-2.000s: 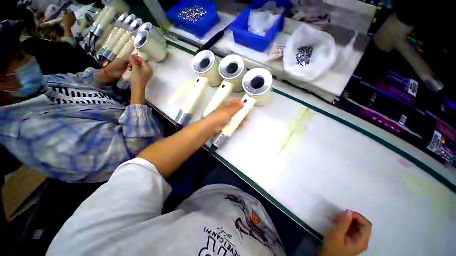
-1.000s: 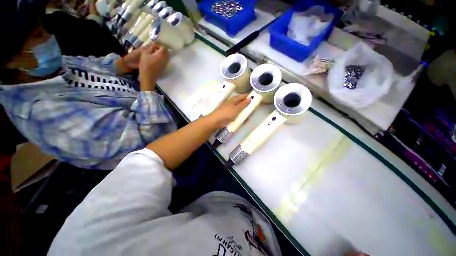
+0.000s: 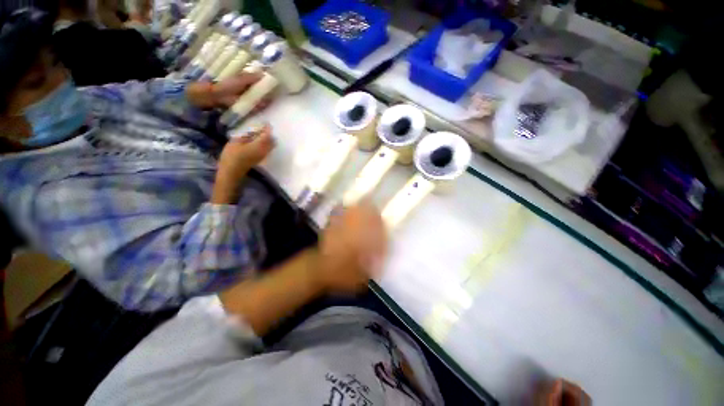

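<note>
Three cream hair dryers lie side by side on the white bench, silver-white rings up and handles towards me: a left one (image 3: 329, 166), a middle one (image 3: 371, 174) and a right one (image 3: 407, 202). My left hand (image 3: 355, 244) is blurred, over the bench's near edge, and hides the lower end of the right dryer's handle and part of the middle one's. Whether it touches them or holds anything cannot be told. My right hand (image 3: 560, 394) is blurred and cut off by the bottom edge; its fingertips are hidden.
A seated person in a plaid shirt (image 3: 143, 214) works at the left, a dryer in hand, with more dryers (image 3: 226, 59) beyond. Two blue bins (image 3: 345, 28) (image 3: 448, 75) and a bag-lined white tub (image 3: 556, 127) stand on the shelf behind. Yellowish tape (image 3: 488, 258) crosses the bench.
My left hand has left the middle dryer's handle and moved down towards me. The three dryers remain in a row. My right hand shows slightly more at the bottom edge. The neighbour's hands have moved apart.
</note>
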